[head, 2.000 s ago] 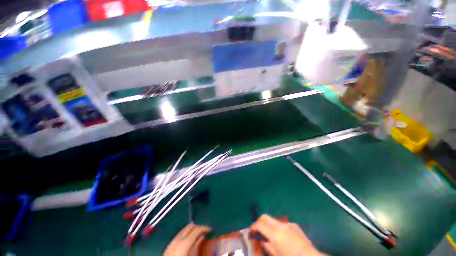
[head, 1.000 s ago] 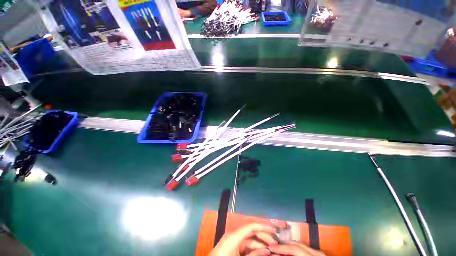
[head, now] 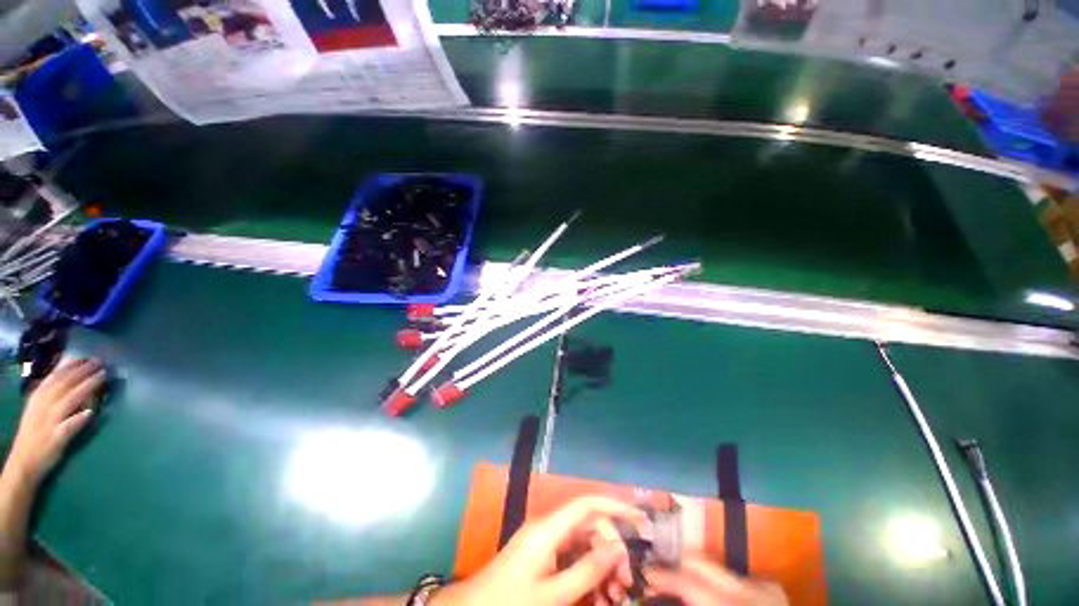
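The orange base board (head: 781, 542), with two black tape strips (head: 518, 479), lies at the bottom centre. My left hand (head: 566, 554) is over its middle with fingers bent around a small dark part (head: 639, 547), seen only in part between the fingers. My right hand (head: 710, 582) is at the lower edge, blurred and partly cut off, close against the same part; its grip is hidden. The grey fixture (head: 677, 527) shows just beyond the fingers.
White cables (head: 521, 326) with red connectors lie beyond the board, beside a blue bin (head: 456, 278) of black parts. Loose black parts (head: 588, 365) lie nearer. Another cable (head: 929, 438) lies right. Another person's hand (head: 62, 412) is at the left near a second blue bin (head: 148, 255).
The view has swung from the far side down to the board, and the scene has shifted slightly up since a second ago. Another person's hand has come in at the left. My hands stay together over the board.
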